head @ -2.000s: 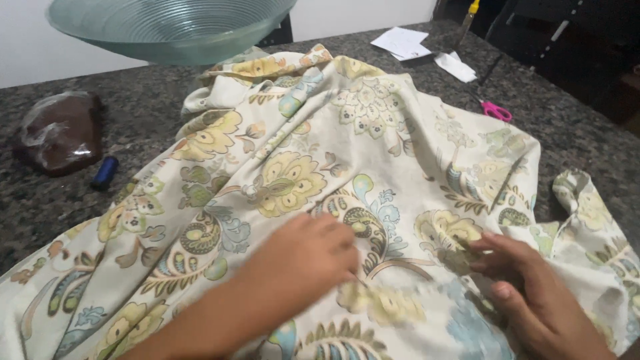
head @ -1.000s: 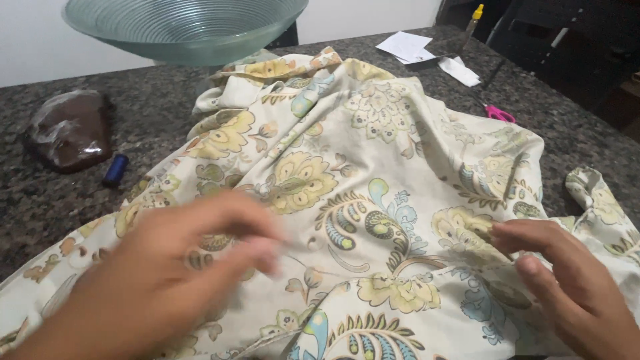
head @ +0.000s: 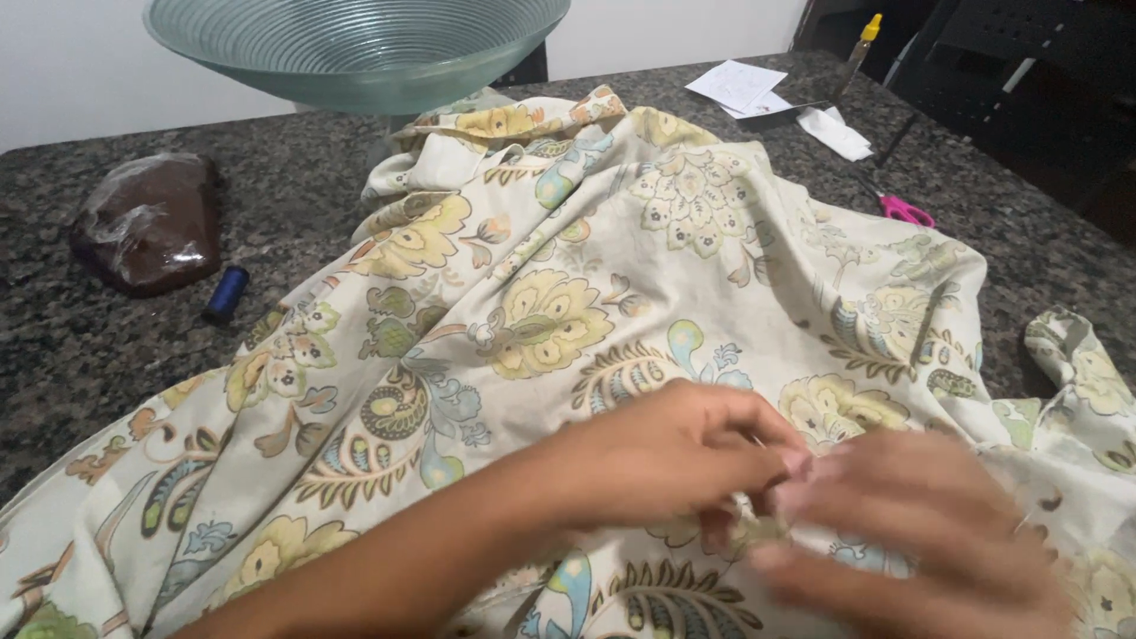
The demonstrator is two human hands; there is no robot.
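Note:
A cream fabric with a floral print [head: 710, 293] lies in loose folds across the granite table. Over its lower middle, my left hand [head: 683, 453] has its thumb and fingertips pinched together at the cloth. My right hand [head: 923, 524], blurred by motion, meets it from the right, fingertips touching or nearly touching the left ones near a small bunched bit of fabric. What lies between the fingertips is too blurred to tell. A spool of dark blue thread [head: 227, 294] stands left of the fabric, and pink-handled scissors [head: 907, 210] lie partly under its right edge.
A ribbed glass bowl [head: 373, 80] stands behind the fabric. A brown plastic-wrapped item [head: 151, 222] lies at left on the granite table [head: 53, 355]. Papers [head: 737, 87], a folded white tissue [head: 835, 133] and a small yellow-capped bottle [head: 859, 55] are at the back right.
My left hand was raised over the left part of the fabric with a thin thread trailing from it; it has moved right and come together with my right hand.

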